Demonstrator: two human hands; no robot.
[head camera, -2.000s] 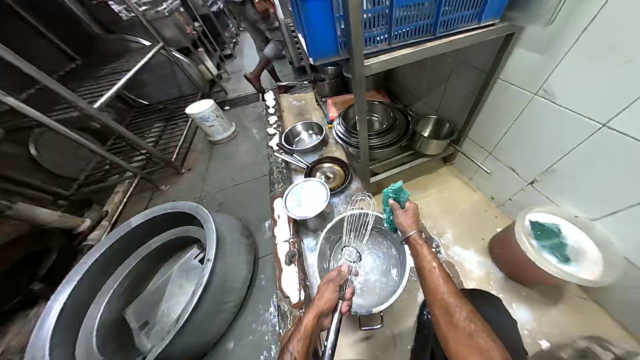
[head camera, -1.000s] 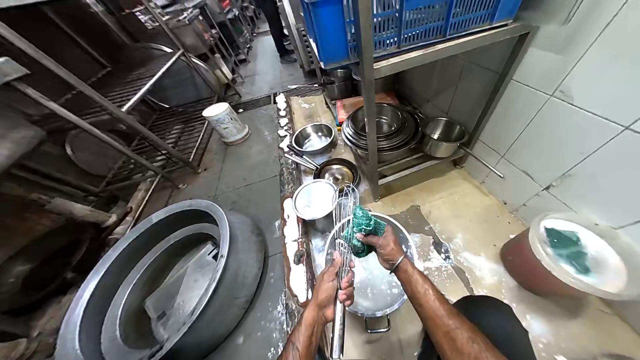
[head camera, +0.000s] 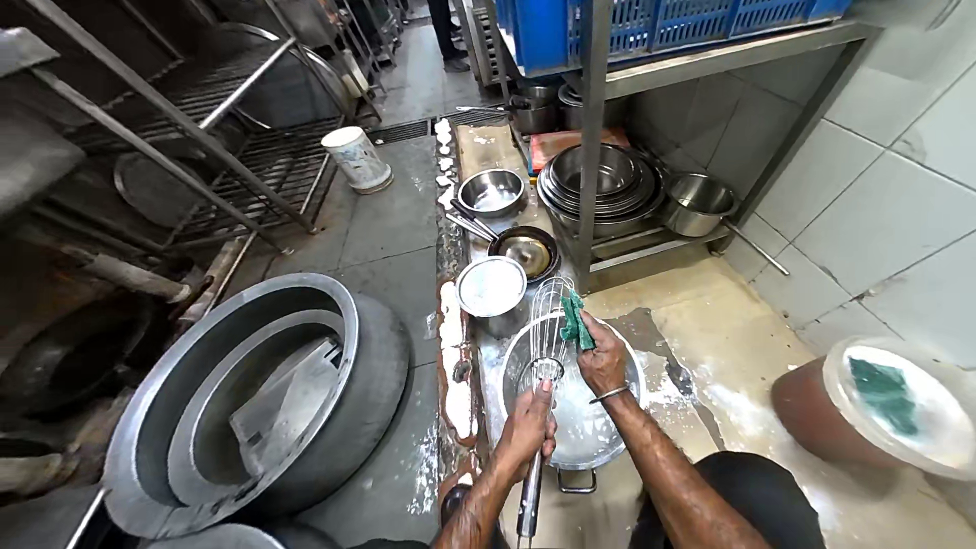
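Observation:
My left hand (head camera: 528, 427) grips a large wire balloon whisk (head camera: 547, 324) near the base of its wires, its metal handle pointing down toward me. A green scouring pad (head camera: 576, 322) is pinched in my right hand (head camera: 602, 358), against or very near the right side of the wires; actual contact is hard to tell. Beneath both hands stands a round metal pot (head camera: 637, 381) with a side handle and cloudy, soapy liquid inside. A smaller container with a white, foamy top (head camera: 491, 287) is just beyond the pot's left rim.
Large nested metal vessels (head camera: 385, 366) stand at left. A brown bucket (head camera: 801, 412) with foam and a green pad is at right. Ahead are a frying pan (head camera: 526, 253), a steel bowl (head camera: 492, 192), stacked basins (head camera: 602, 191) beneath a metal rack, and a white bucket (head camera: 357, 158).
The pad in my right hand has moved from in front of the whisk's wires to their right side. My left hand has kept hold of the whisk.

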